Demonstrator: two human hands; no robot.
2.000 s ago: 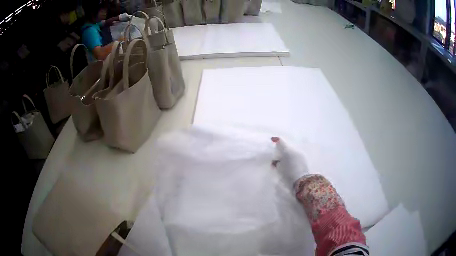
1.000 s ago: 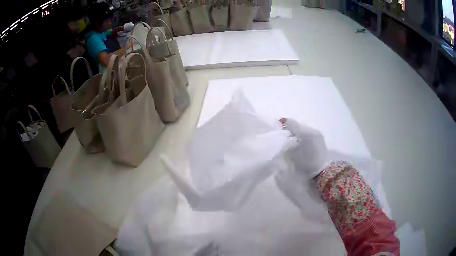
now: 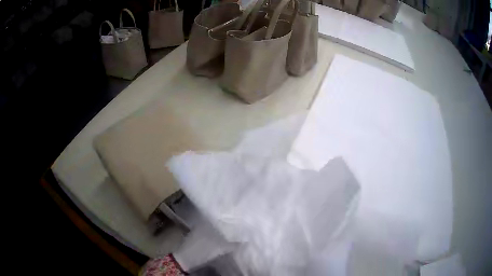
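Observation:
Crumpled white tissue paper (image 3: 270, 199) is bunched up at the lower middle, partly over the tissue sheet stack (image 3: 383, 135). A beige tote bag (image 3: 148, 156) lies flat at its left, with its open mouth and a handle towards the tissue. A floral sleeve shows at the bottom edge, and a blurred white shape beside it looks like my gloved left hand (image 3: 202, 250); its fingers cannot be made out against the tissue. My right hand is not visible, either behind the tissue or out of the picture.
Waiting tote bags (image 3: 259, 64) stand beyond the flat bag. Another white stack (image 3: 367, 35) and more bags lie farther back. Bags (image 3: 124, 54) stand on the dark side at upper left. A small white sheet (image 3: 443, 267) is at lower right.
The view has swung left and down, so the flat bag appears nearer the middle. The tissue has been gathered into a raised bunch beside it. My right hand and sleeve have gone from sight; a floral sleeve has appeared bottom left.

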